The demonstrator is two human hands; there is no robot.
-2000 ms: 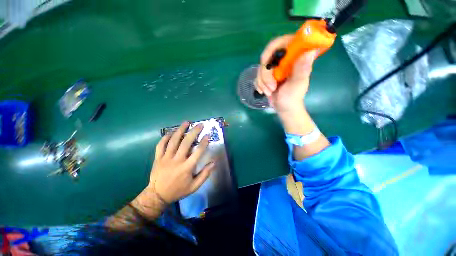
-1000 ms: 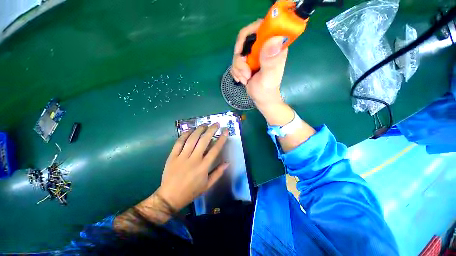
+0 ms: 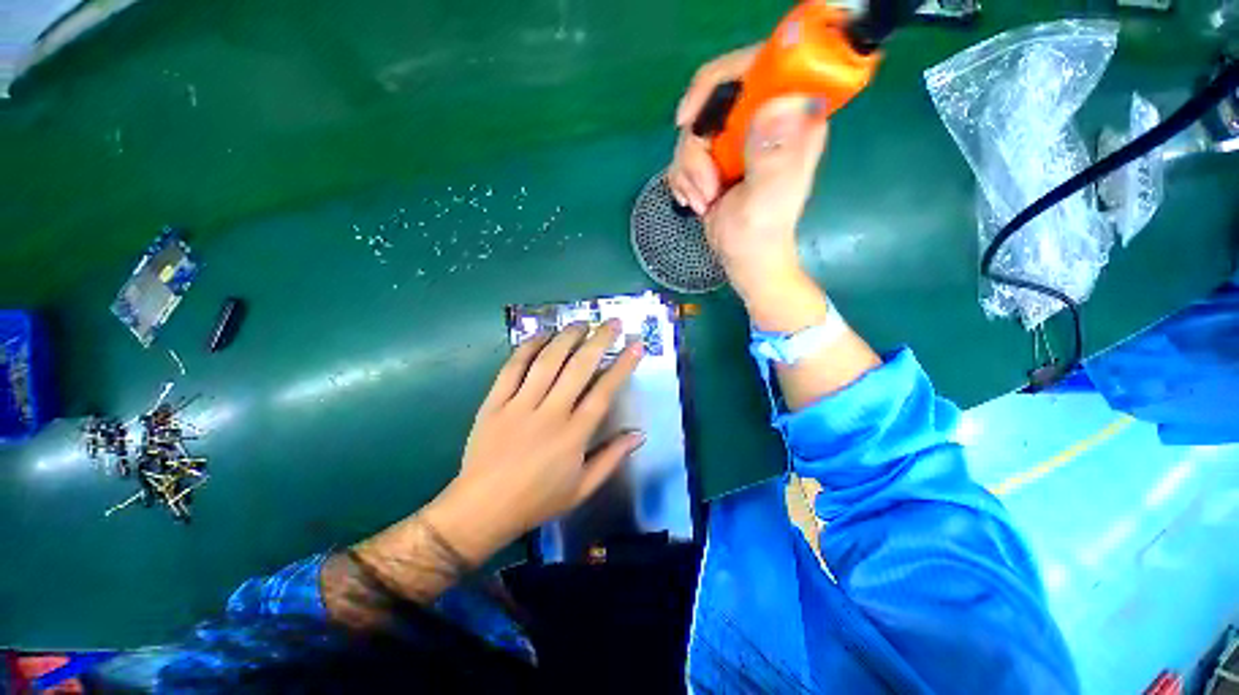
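Observation:
The flat silver tablet housing [image 3: 652, 475] lies on the mat at the bench's front edge, with a mainboard [image 3: 652, 334] across its far end. My left hand [image 3: 550, 428] lies flat on the housing and board, fingers a little apart. My right hand [image 3: 761, 190] is shut on the orange electric screwdriver [image 3: 802, 79], held above the grey perforated disc [image 3: 669, 242]. My hand hides the screwdriver's tip and part of the disc. Tiny silver screws [image 3: 462, 231] are scattered on the mat beyond the housing.
At left are a loose circuit board [image 3: 155, 288], a short black cylinder [image 3: 227, 323], a pile of small flex-cable parts [image 3: 160, 455] and a blue bin [image 3: 19, 373]. At right lie clear plastic bags [image 3: 1035, 170] and a black cord [image 3: 1073, 190]. The bench edge is near my body.
My left hand and the housing appear further right than two seconds ago, while the view has also shifted. The screwdriver stays in my right hand near the disc.

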